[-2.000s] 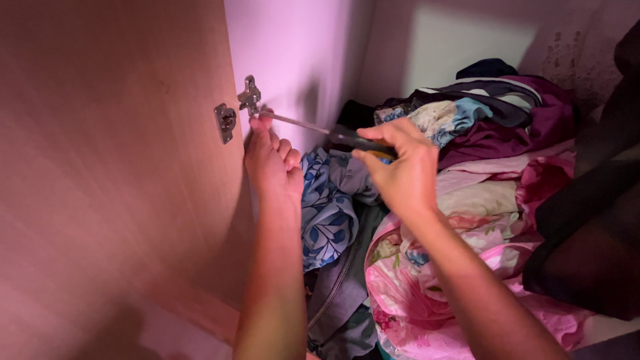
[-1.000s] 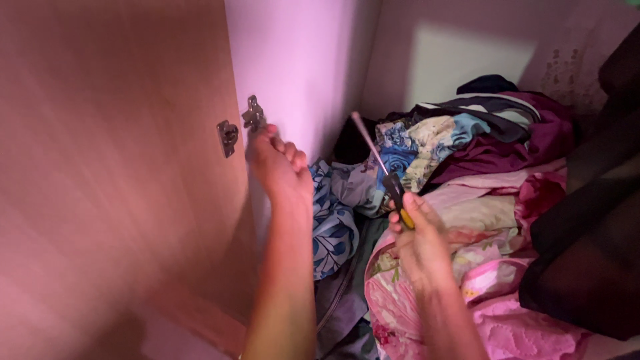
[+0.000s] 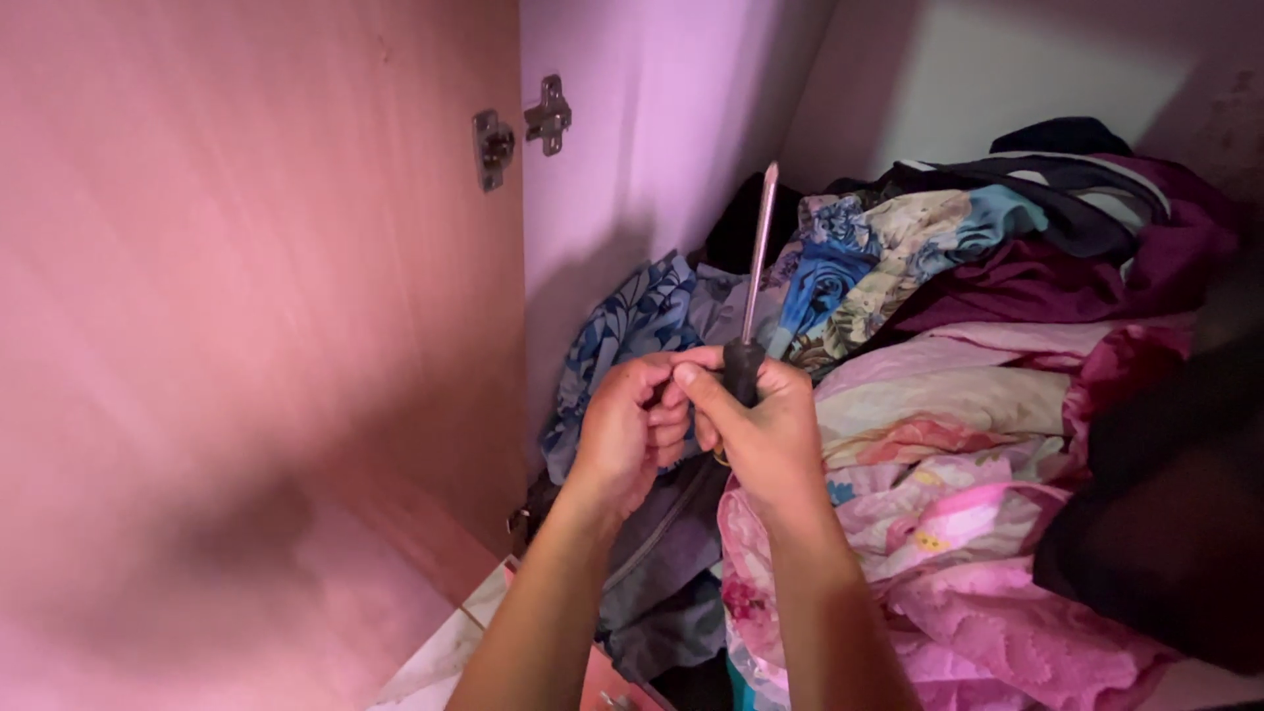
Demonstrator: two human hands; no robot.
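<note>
My right hand (image 3: 765, 420) holds a screwdriver (image 3: 758, 267) by its dark handle, the metal shaft pointing up. My left hand (image 3: 637, 425) meets it, thumb and fingertips touching those of the right hand; whether something small is pinched between them cannot be told. Up and to the left, a metal hinge mounting plate (image 3: 549, 116) sits on the cabinet side wall. Beside it, a hinge part (image 3: 492, 150) is fixed near the edge of the wooden door (image 3: 296, 247). The two hinge parts are apart, and neither hand touches them.
A heap of clothes (image 3: 987, 395) fills the cabinet bottom behind and right of my hands. Dark cloth (image 3: 1165, 513) hangs at the right. A pink surface (image 3: 617, 686) with a small metal piece (image 3: 617, 701) on it shows at the bottom edge.
My left hand has left the mounting plate and come down to my right hand. The screwdriver tip was at the plate two seconds ago; now the shaft points up, away from it.
</note>
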